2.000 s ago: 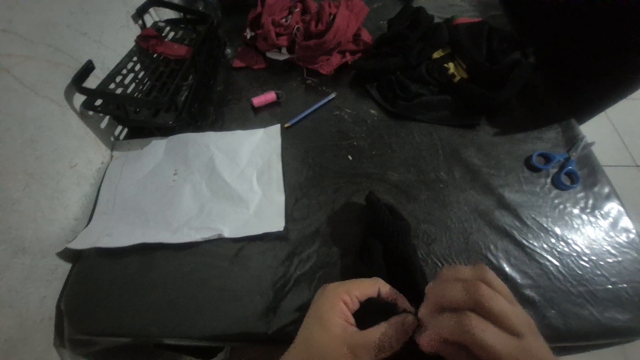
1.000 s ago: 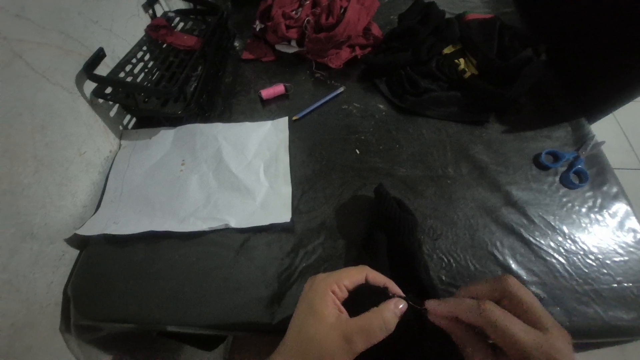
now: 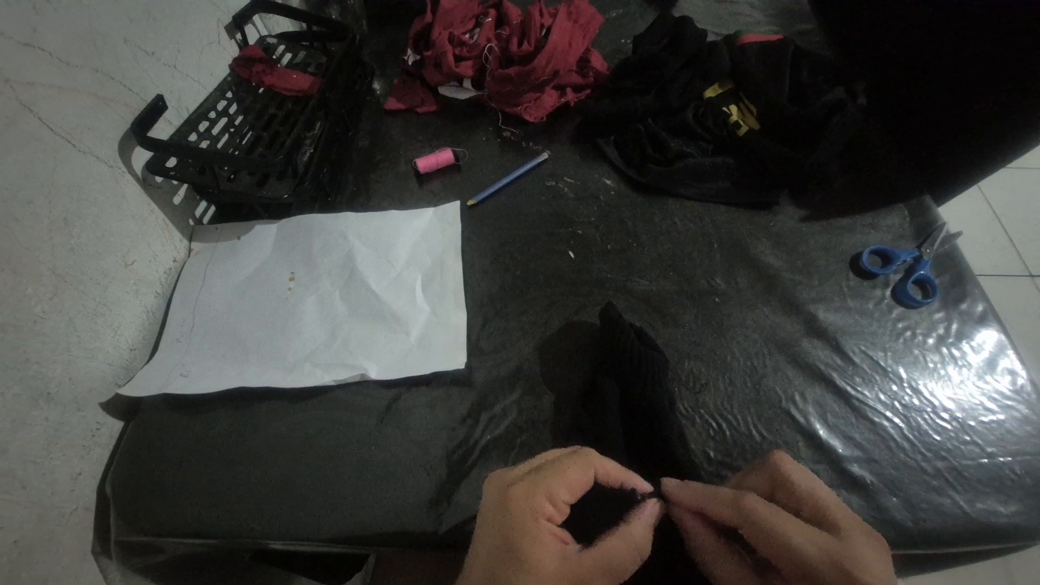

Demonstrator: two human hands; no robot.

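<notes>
A black knit fabric piece (image 3: 638,390) lies near the front edge of the table, and its lower part runs under my hands. My left hand (image 3: 569,520) pinches a bit of the black fabric between thumb and index finger. Against those fingertips, my right hand (image 3: 772,520) has its thumb and index finger pressed together at the same spot. Whether a needle or thread is between the right fingertips cannot be made out. Blue-handled scissors (image 3: 918,284) rest at the right, partly spread. A spool of pink thread (image 3: 436,161) and a blue pencil (image 3: 509,178) lie farther back.
A creased white paper sheet (image 3: 325,301) covers the left of the black plastic-covered table (image 3: 528,439). Behind it stands a black plastic basket (image 3: 252,122) with red cloth in it. Red fabric (image 3: 520,57) and black clothing with yellow print (image 3: 691,146) are heaped at the back.
My right hand has come from slightly apart to meet my left fingertips since a second ago. The left hand keeps its pinch on the black fabric.
</notes>
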